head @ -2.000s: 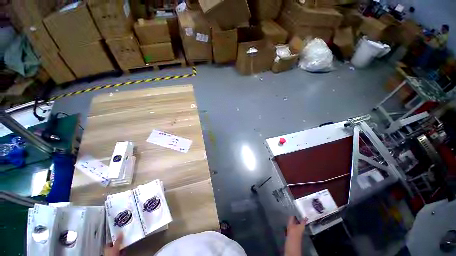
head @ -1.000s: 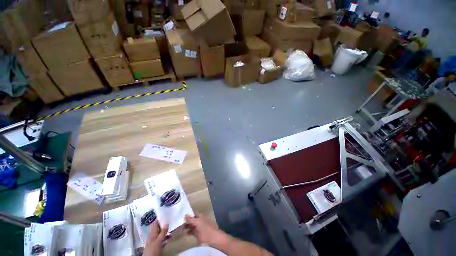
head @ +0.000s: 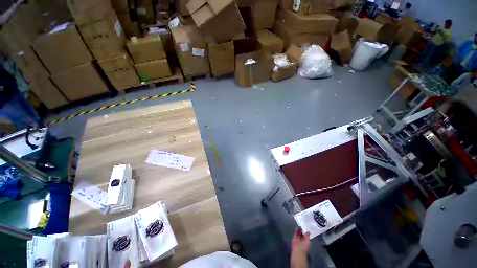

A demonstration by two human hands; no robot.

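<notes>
My right hand (head: 300, 246) holds a white product box (head: 318, 219) by its near left edge, at the front corner of the wrapping machine's red-brown bed (head: 319, 180). The box has a dark round picture on top. My left hand (head: 127, 264) is barely in view at the bottom edge, a fingertip over a white box (head: 122, 242); its grip cannot be told. Another box (head: 156, 230) leans beside it on the wood table. More white boxes (head: 73, 251) stand in a row at the lower left.
Small white boxes (head: 120, 187) and paper strips (head: 169, 159) lie on the wood table (head: 141, 125). A red button (head: 286, 149) is on the machine top. Pale metal bars (head: 362, 167) cross the bed. Brown cartons (head: 151, 49) are piled behind; people are far right.
My right hand has moved from the table boxes to the machine with a box. The earlier box on the bed has gone further in, under the bars. My left hand has dropped to the bottom edge.
</notes>
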